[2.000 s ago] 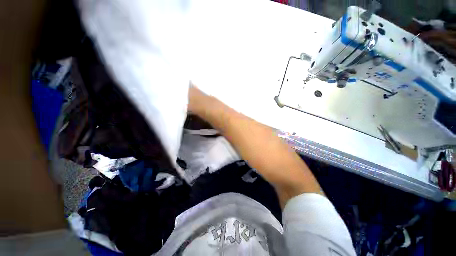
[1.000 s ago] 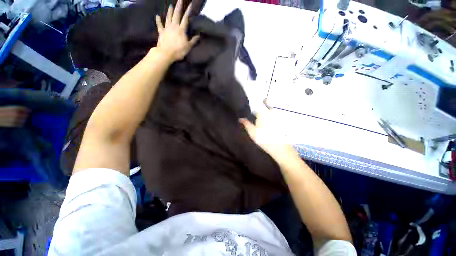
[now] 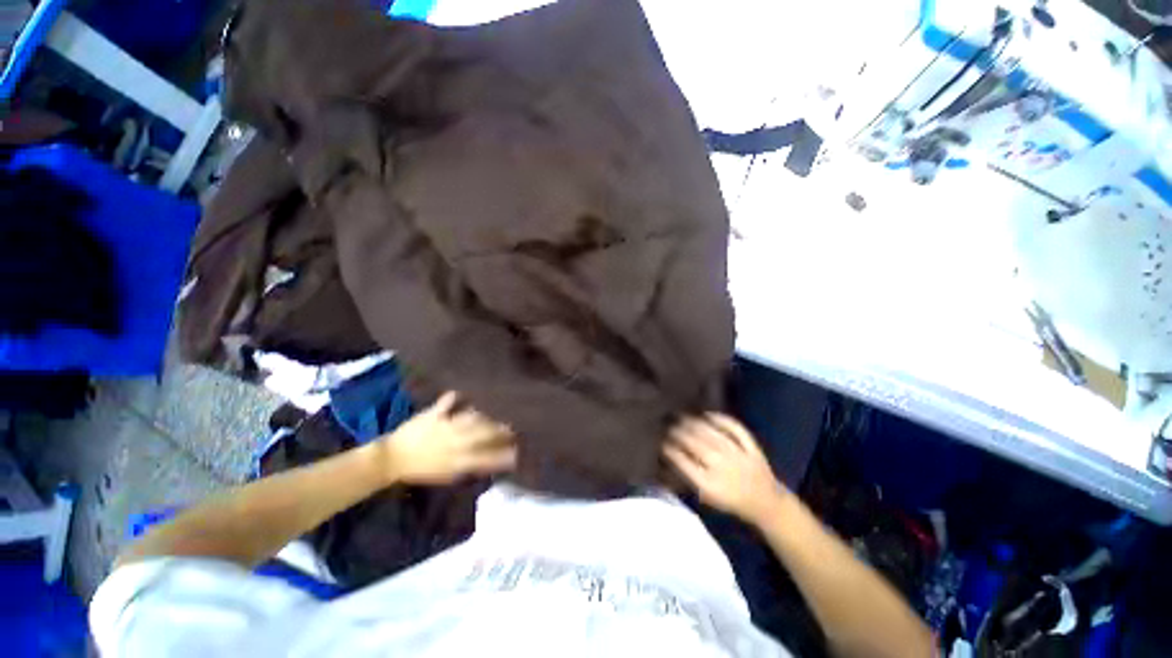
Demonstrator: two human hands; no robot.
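A large dark brown garment (image 3: 553, 193) lies rumpled over the left part of the machine table and down to my lap. My left hand (image 3: 452, 444) is at its lower left edge, fingers on or under the cloth. My right hand (image 3: 720, 460) is at its lower right edge, fingertips against the cloth. Both hands are slightly blurred, and some fingertips are hidden, so a firm pinch is hard to confirm. A narrow dark band (image 3: 761, 139) sticks out from the garment's right side on the table, towards the needle area.
The white sewing machine head (image 3: 977, 64) stands at the upper right. Silver snips (image 3: 1056, 345) lie beside a tan card (image 3: 1095, 378) on the table (image 3: 823, 296). Brown, white and blue cloth pieces (image 3: 285, 303) heap below left. A blue surface (image 3: 148, 276) is at the far left.
Both hands have moved to the garment's near edge, the left one down from its far part. The garment now reaches further right at the top, and the dark band points towards the machine.
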